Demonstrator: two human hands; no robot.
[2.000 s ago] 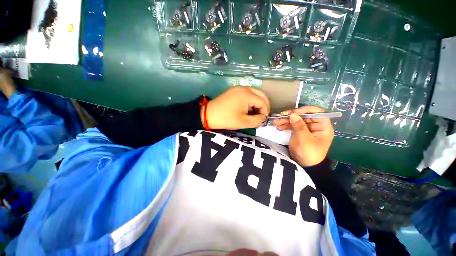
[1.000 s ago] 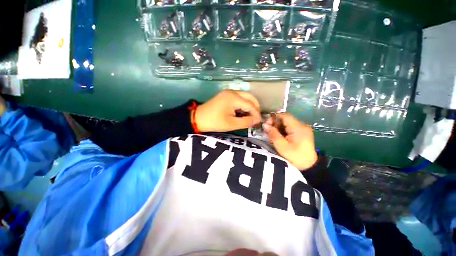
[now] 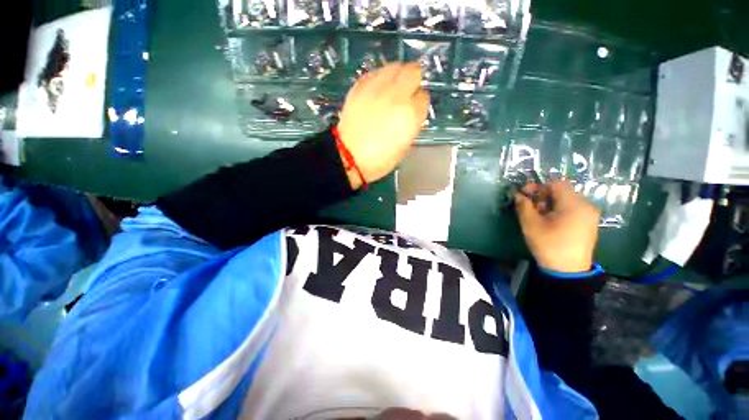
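Note:
My left hand, with a red wristband, reaches over the lower rows of the left blister tray; its fingertips point down into the pockets and hide what is under them. Dark, silvery modules lie in this tray's pockets. My right hand, with a blue wristband, is at the near left corner of the right blister tray. Its thumb and fingers pinch a small dark part there. No tweezers can be made out. The grey-brown and white pad lies between my hands.
A white box stands at the far right, with crumpled white paper below it. Far left are a white sheet with dark parts and a blue strip. Blue sleeves of other people show at both sides.
My hands were together over the pad and have parted. My left hand moved up over the left tray, my right hand moved right to the right tray. The view shifted slightly.

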